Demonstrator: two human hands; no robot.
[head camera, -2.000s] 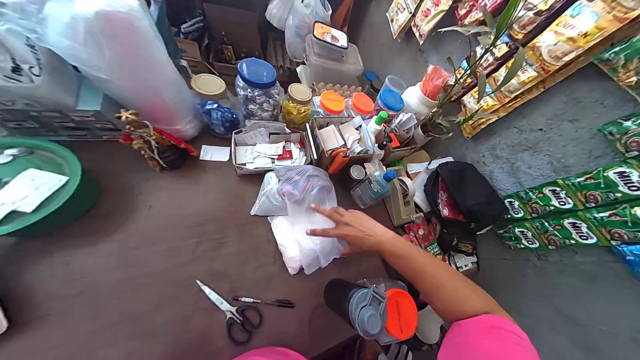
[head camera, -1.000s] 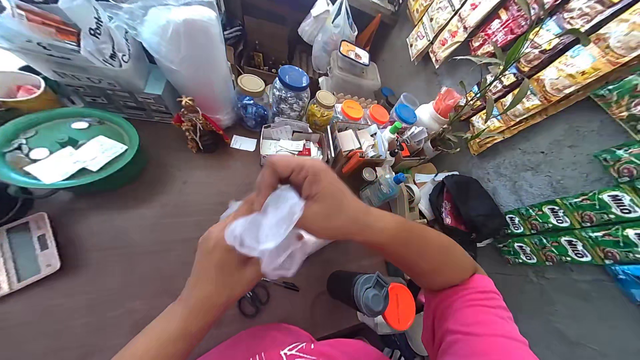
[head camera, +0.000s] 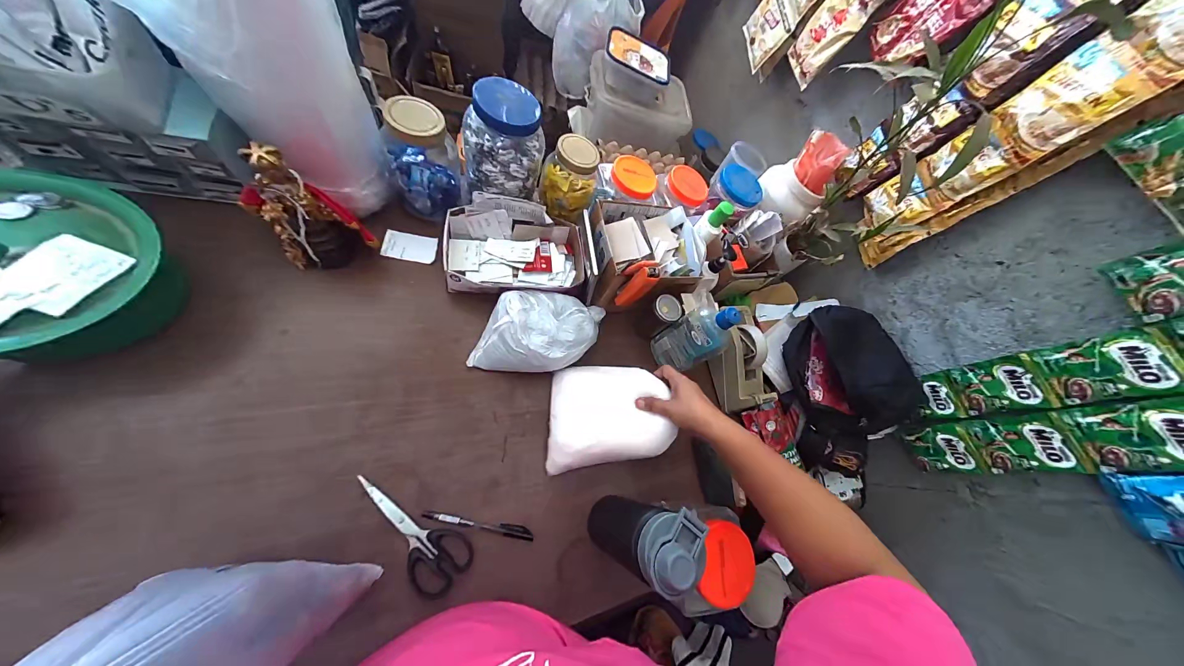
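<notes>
A plastic bag packed with something white (head camera: 606, 418) lies on the brown table, and my right hand (head camera: 680, 405) grips its right edge between thumb and fingers. Just behind it rests a knotted white plastic bag (head camera: 536, 331), filled and rounded. My left hand is out of view. At the lower left edge, a large translucent plastic bag (head camera: 222, 615) reaches into the picture. Scissors with black handles (head camera: 416, 536) lie in front of me beside a black pen (head camera: 478, 526).
A dark tumbler (head camera: 638, 546) stands near an orange lid (head camera: 726, 564) at the front edge. A box of papers (head camera: 515, 259), lidded jars (head camera: 504, 139) and a tape dispenser (head camera: 737, 365) line the back and right. A green basin (head camera: 102, 324) sits left.
Both hands were together at a plastic bag one second ago; now only my right hand shows, on the white-filled bag. The large translucent bag has appeared at the lower left.
</notes>
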